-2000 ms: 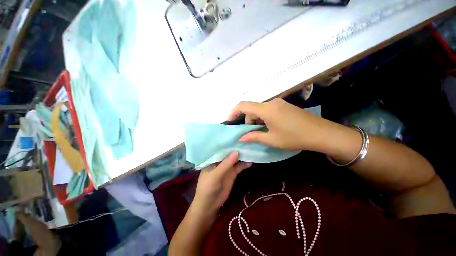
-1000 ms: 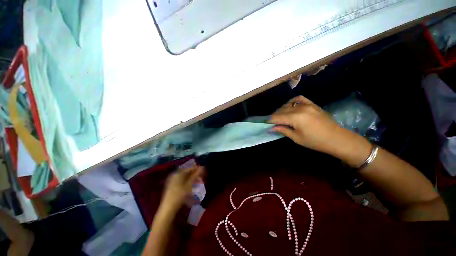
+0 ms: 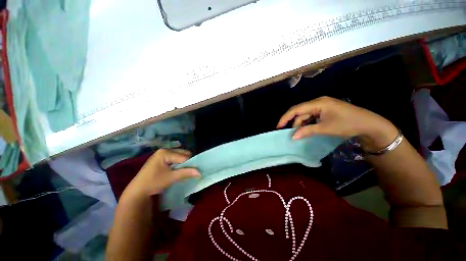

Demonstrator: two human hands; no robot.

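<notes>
A long, curved mint-green fabric piece (image 3: 250,153) is stretched between my two hands over my lap, below the table's front edge. A seam or fold line runs along its lower part. My left hand (image 3: 164,172) grips its left end between thumb and fingers, and a short end hangs below that hand. My right hand (image 3: 322,120) pinches its upper edge near the right end. More mint cut pieces (image 3: 56,61) lie on the table at the upper left.
The white table (image 3: 153,76) has a printed ruler (image 3: 306,40) along its front edge. A corner of the machine bed (image 3: 196,11) shows at the top. A red-rimmed basket (image 3: 11,92) is at the left edge. Another red-edged container (image 3: 434,66) is at the right. Scraps hang below the table.
My left hand was off the fabric one second ago and now holds its left end. The piece is spread wider and lower in front of me. The view has shifted, with less of the machine visible.
</notes>
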